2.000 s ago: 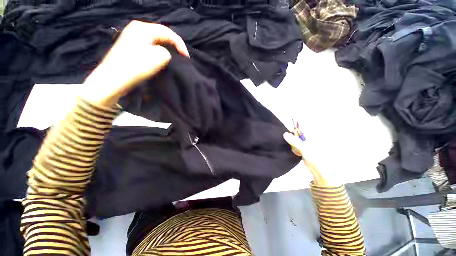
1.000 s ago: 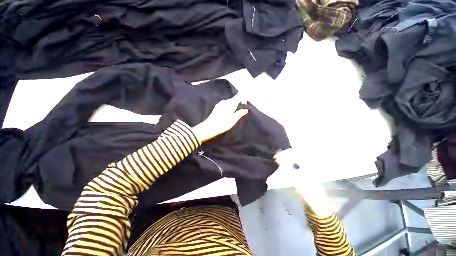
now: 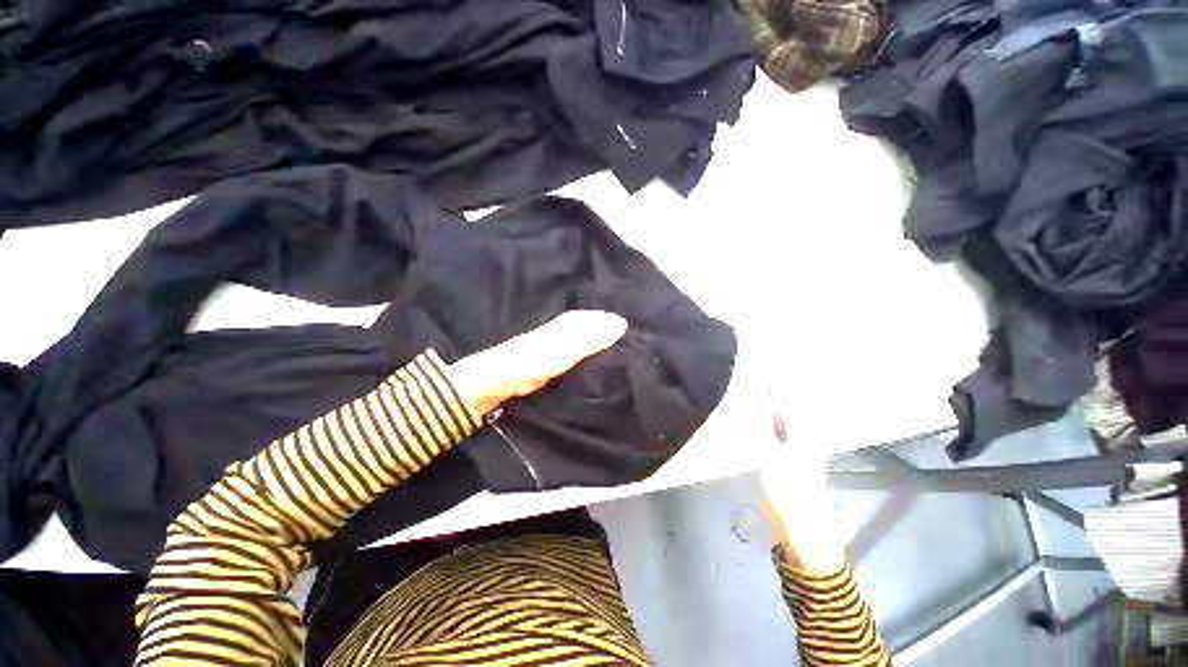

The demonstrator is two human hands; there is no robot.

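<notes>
Black trousers (image 3: 547,261) lie on the white table, their two leg shapes running left. My left hand (image 3: 541,362) rests on the upper part of the trousers, palm down, fingers together, seen from above; whether it pinches cloth is hidden. A white loose thread (image 3: 517,450) lies on the cloth just below my left wrist. My right hand (image 3: 797,485) is off the cloth at the table's front edge, washed out by glare. Small thread snips (image 3: 779,426) show as a reddish-blue spot with faint tips at its fingers.
A pile of black garments (image 3: 326,98) with white thread bits lies behind the work. A dark garment pile (image 3: 1094,215) lies at the right. A plaid garment (image 3: 814,39) sits at the back. The white table top (image 3: 834,261) shows between them. Grey metal legs stand at the lower right.
My left hand has come down from holding the cloth raised and now lies on it. My right hand has let go of the garment's right end. The garment now lies flatter.
</notes>
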